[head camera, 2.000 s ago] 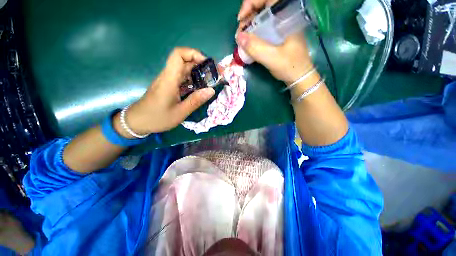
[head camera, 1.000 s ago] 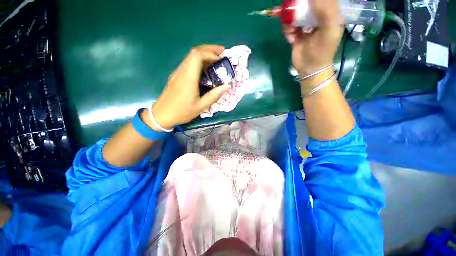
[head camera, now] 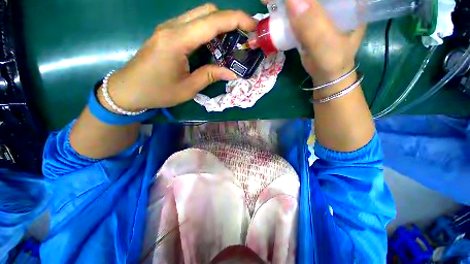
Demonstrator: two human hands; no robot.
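My left hand (head camera: pixel 170 64) holds a small dark watch housing (head camera: pixel 242 61) between thumb and fingers, its open side with electronics facing up. My right hand (head camera: pixel 327 44) grips the glue syringe (head camera: pixel 361 11), a large clear-white barrel lying nearly level. Its red needle hub (head camera: pixel 265 36) points left and the needle tip (head camera: pixel 244 46) is at the housing's opening; whether it touches cannot be told. The crumpled white wipe (head camera: pixel 247 95) with reddish marks lies on the mat under and beside the housing. The top of my right hand is cut off by the picture's edge.
The green bench mat (head camera: pixel 118 31) lies beneath. A green adapter (head camera: pixel 430 18), white tissue (head camera: pixel 447 26), clear hose (head camera: pixel 407 90) and dark cable (head camera: pixel 386 56) are at right. The dark parts tray (head camera: pixel 13 87) is at far left. Blue cloth shows at lower left and right.
The syringe has swung from the upper right, away from the housing, down and left to the housing. My left hand still holds the housing, now higher. The view has shifted.
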